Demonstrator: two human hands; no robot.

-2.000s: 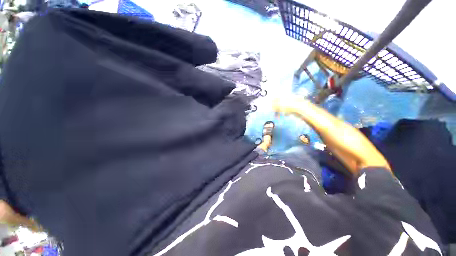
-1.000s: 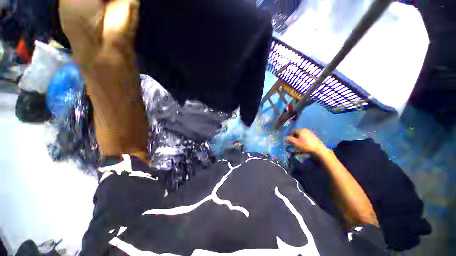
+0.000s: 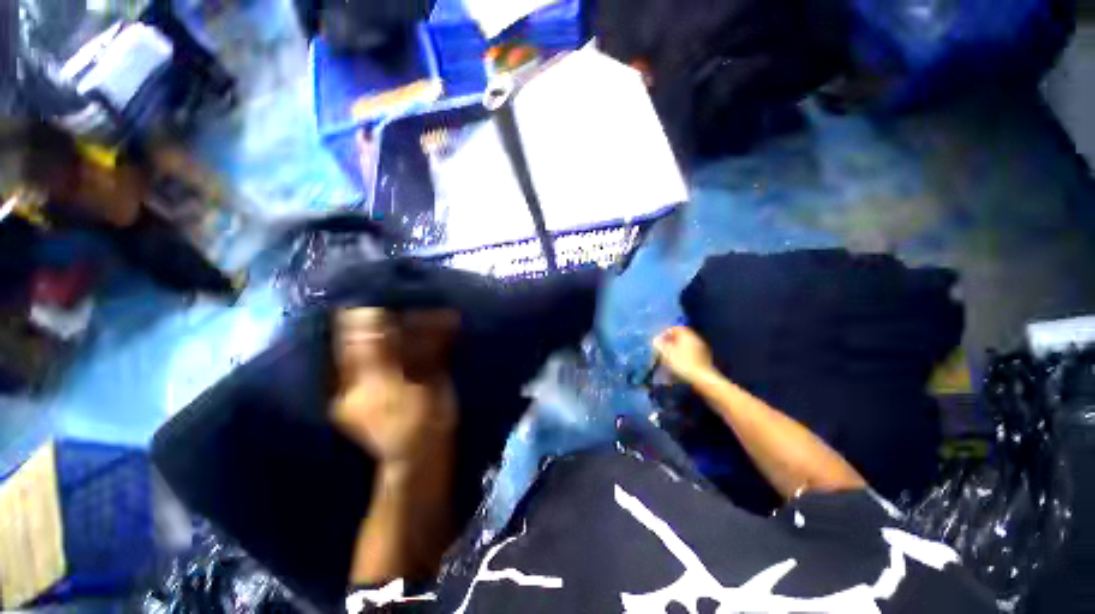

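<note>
A matte dark garment (image 3: 270, 438), likely a jacket, hangs spread in front of me on the left. My left hand (image 3: 390, 408), blurred, is closed on it and lies over its middle. My right hand (image 3: 682, 355) is curled at the left edge of a matte dark garment pile (image 3: 829, 360). Whether its fingers hold anything cannot be told; a small dark thing shows beside them. The slim pole (image 3: 525, 180) rises in front of the white sheet, and its lower part is hidden.
A white sheet (image 3: 600, 132) lies on a dark slotted basket (image 3: 528, 258) ahead. Blue crates (image 3: 510, 48) stand behind it, and another blue crate (image 3: 108, 516) is at lower left. Shiny bagged garments (image 3: 991, 510) lie at lower right. A blurred person (image 3: 102, 204) is at far left.
My view has swung right. My left hand has come down from high in the picture with the dark garment. My right hand stays low, beside the dark pile.
</note>
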